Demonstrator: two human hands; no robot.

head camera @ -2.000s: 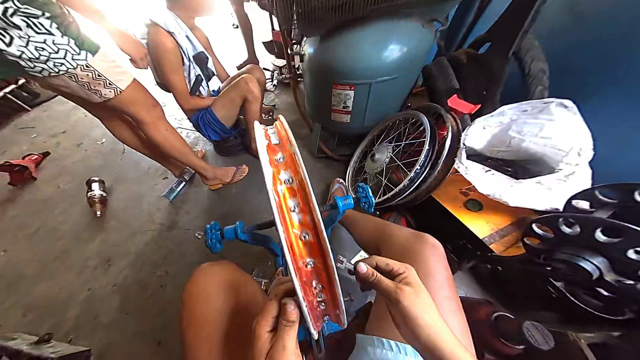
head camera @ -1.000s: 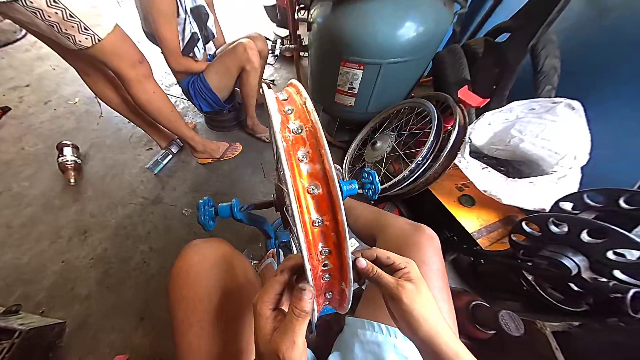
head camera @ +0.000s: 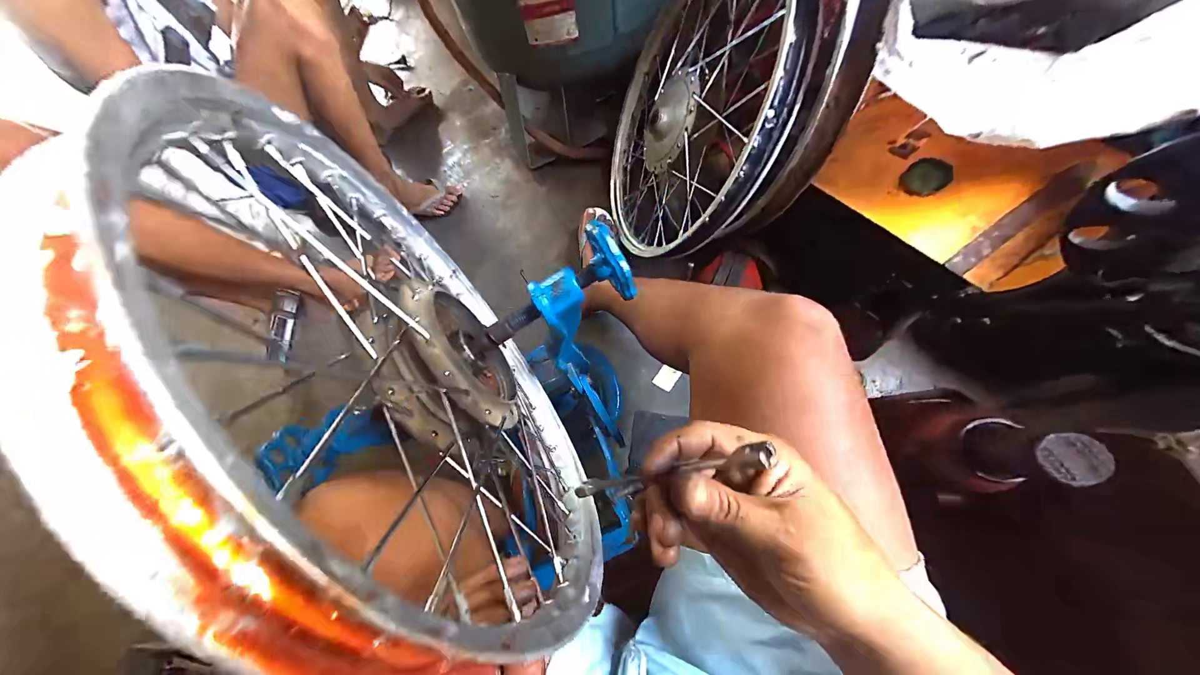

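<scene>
A spoked motorcycle wheel rim (head camera: 572,525), with orange staining in its channel, fills the left of the view. Its metal hub (head camera: 450,361) sits against the threaded bolt of a blue metal stand (head camera: 560,300). My left hand (head camera: 502,591) shows behind the spokes at the lower rim; its fingers are partly hidden, and whether they grip the rim is unclear. Right of the rim, my right hand (head camera: 741,506) holds a small thin metal tool (head camera: 694,466), its tip pointing left near the rim's edge. The exact kind of tool cannot be told.
Another spoked wheel (head camera: 670,122) leans by a large tank (head camera: 600,47) with a label. At right are an orange panel (head camera: 900,197), a white sack (head camera: 994,84) and black perforated parts (head camera: 1125,211). A person's sandalled foot (head camera: 431,197) is at upper left.
The rim stood nearly edge-on before; now its spokes and hub face the view, and it looms large at left. The view has moved closer. A thin tool now shows in my right hand.
</scene>
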